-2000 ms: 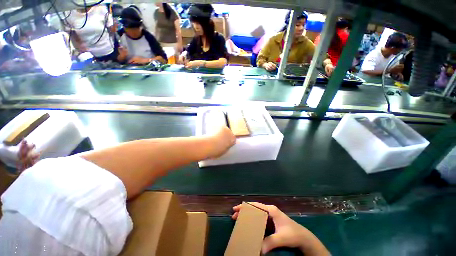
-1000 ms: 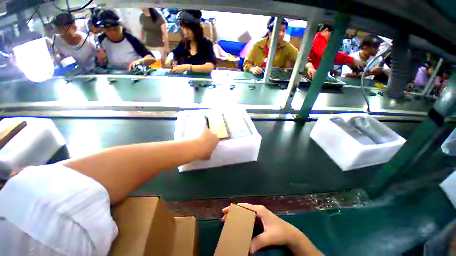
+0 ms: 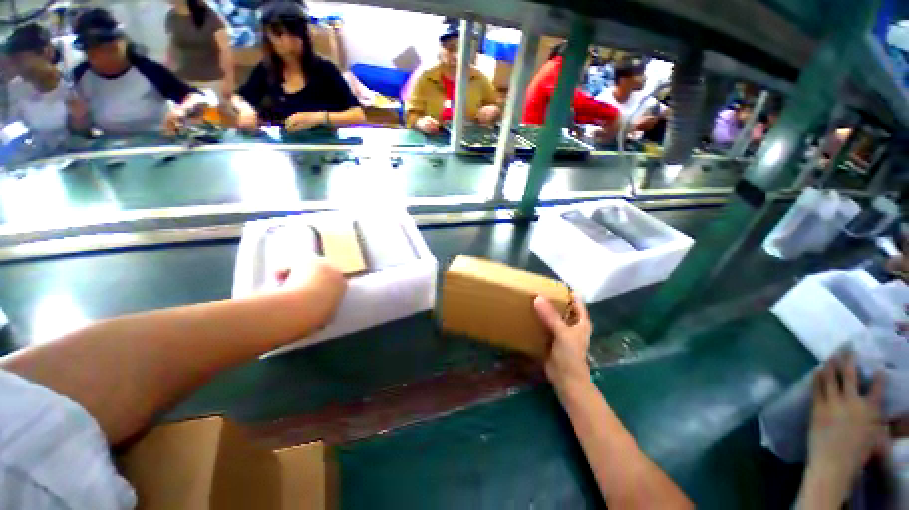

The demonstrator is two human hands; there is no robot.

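Observation:
A white foam tray (image 3: 389, 294) lies on the dark conveyor belt in front of me. A small brown carton (image 3: 341, 246) sits in its middle slot. My left hand (image 3: 317, 291) is at the tray's near left edge, beside that carton; its fingers are partly hidden. My right hand (image 3: 566, 334) grips another small carton (image 3: 498, 302) by its right end, raised between the first tray and a second foam tray (image 3: 588, 267). The second tray holds bagged grey-white products on both sides of its middle slot.
Stacked brown cartons (image 3: 184, 463) stand at the lower left under my left arm. A neighbour's hand (image 3: 847, 413) holds a whitish bag at the right, by another foam tray (image 3: 822, 314). A green post (image 3: 698, 254) crosses the belt at the right. Several people sit across the line.
My right hand has lifted its small carton from the bench edge up over the belt. My left hand stays at the first tray. The view has turned right, showing the neighbour's hand.

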